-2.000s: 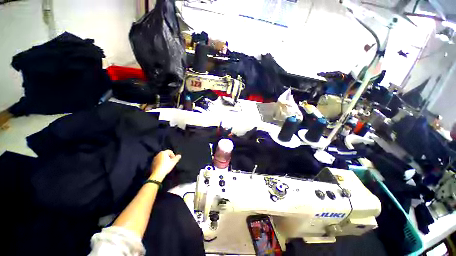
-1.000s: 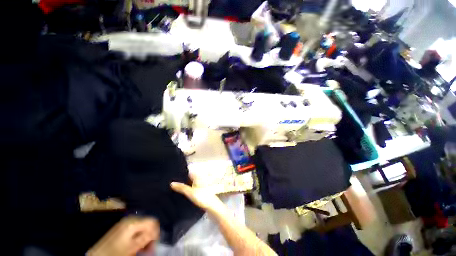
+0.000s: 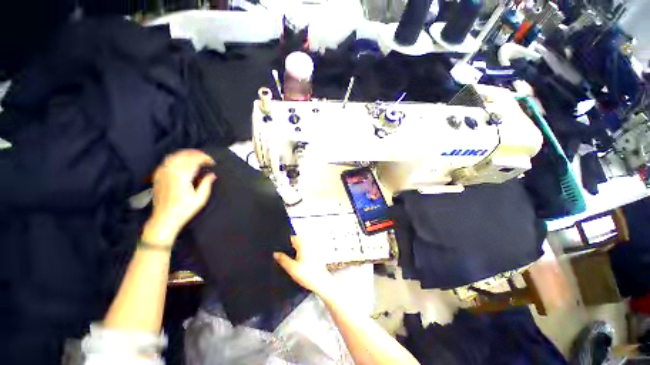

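Note:
A black cut panel (image 3: 239, 235) lies in front of me, left of the needle area of the white JUKI sewing machine (image 3: 342, 135), and hangs over the table edge. My left hand (image 3: 179, 187) is on the panel's upper left side, fingers curled and thumb apart; whether it pinches cloth cannot be told. My right hand (image 3: 303, 265) rests at the panel's right edge by the front of the machine bed (image 3: 338, 239), thumb and fingers apart. The presser foot and needle are too small to make out.
A lit smartphone (image 3: 367, 201) lies on the bed. Stacked dark panels (image 3: 470, 232) are right of it. A large dark garment heap (image 3: 85, 142) fills the left. A teal basket (image 3: 552, 142) stands right of the machine. Whitish crinkled plastic (image 3: 221, 338) is at my lap. A thread cone (image 3: 298, 77) stands behind the head.
My left hand has moved from over the heap, down past the lap, and up onto the panel. My right hand came into view and stays by the panel's right edge. The view has tilted down.

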